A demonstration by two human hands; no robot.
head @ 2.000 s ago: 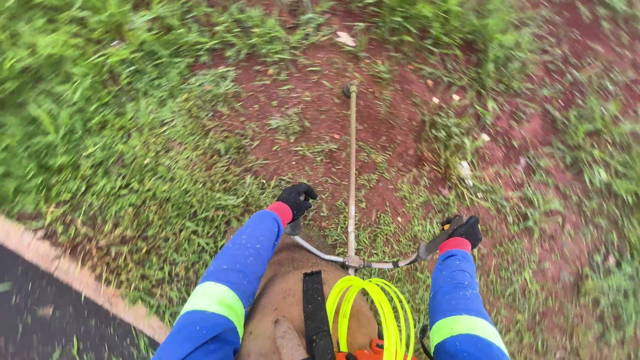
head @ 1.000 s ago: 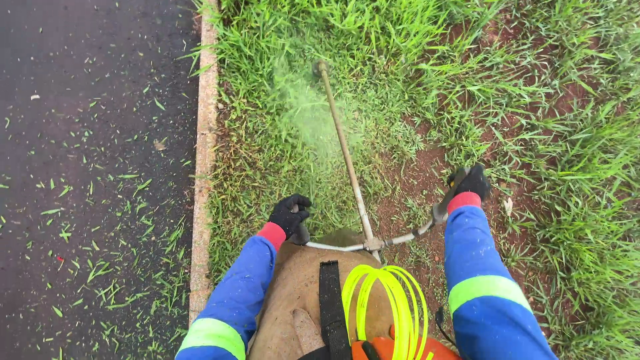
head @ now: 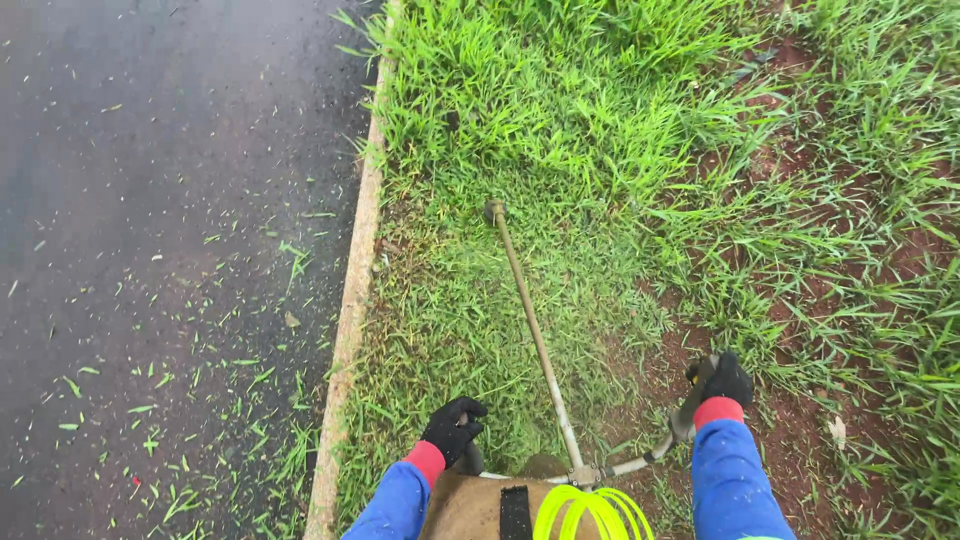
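Observation:
My left hand (head: 454, 430), in a black glove with a red cuff, is closed around the left grip of a string trimmer's handlebar (head: 637, 463). On the right grip, my right hand (head: 726, 381) is closed in a matching black glove. The trimmer's shaft (head: 536, 330) runs forward from the handlebar clamp. Its cutting head (head: 495, 211) is low over short grass, beside taller green grass (head: 540, 97). A coil of fluorescent yellow trimmer line (head: 592, 514) hangs at my front, by a black strap (head: 515, 513) over a brown apron (head: 465, 506).
A concrete curb (head: 352, 300) runs along the left of the grass. Beyond it lies dark asphalt (head: 165, 187) scattered with grass clippings. Reddish bare soil (head: 802, 427) shows between grass tufts on the right, with a pale scrap (head: 838, 433) on it.
The view has swung so the road and curb fill the left side. The trimmer head has moved from bare red soil onto grass near the curb. Both hands have kept hold of the handlebar.

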